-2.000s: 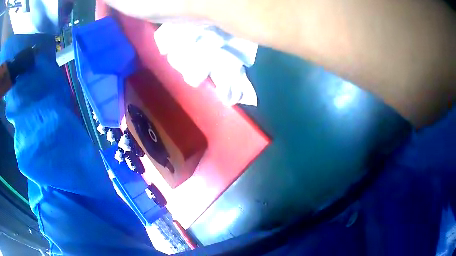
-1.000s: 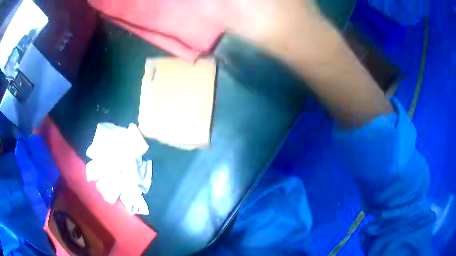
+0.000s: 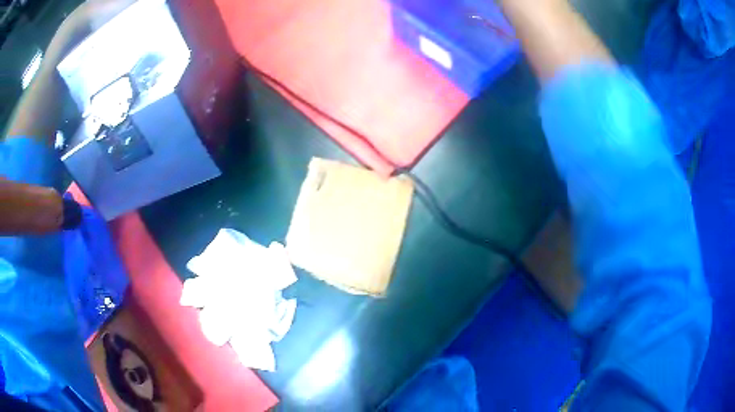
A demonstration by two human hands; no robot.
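Note:
The silver metal tray (image 3: pixel 145 169), holding a cluster of small bright and dark pieces, stands at upper left. My left hand (image 3: pixel 93 12) is blurred and partly hidden at its far upper side; its grip cannot be told. My right forearm (image 3: pixel 564 36) reaches up over the small blue bin (image 3: pixel 451 40); the hand is cut off by the top edge. The brown fixture (image 3: pixel 173 378) lies at lower left on the red mat (image 3: pixel 242 386), with a dark round part (image 3: pixel 129 374) in its recess. The orange-brown screwdriver body (image 3: pixel 28 208) with a dark tip shows at the left edge.
Crumpled white paper (image 3: pixel 242 298) lies beside the mat. A flat cardboard piece (image 3: pixel 350 229) lies right of it. A black cord (image 3: pixel 451 225) runs over the green bench edge. The blue parts bin (image 3: pixel 93 273) is above the fixture. A second red mat (image 3: pixel 338 72) carries the small blue bin.
The view has swung right, so the fixture now sits at lower left and the tray, cardboard and small blue bin show. My right arm has moved to the right and up.

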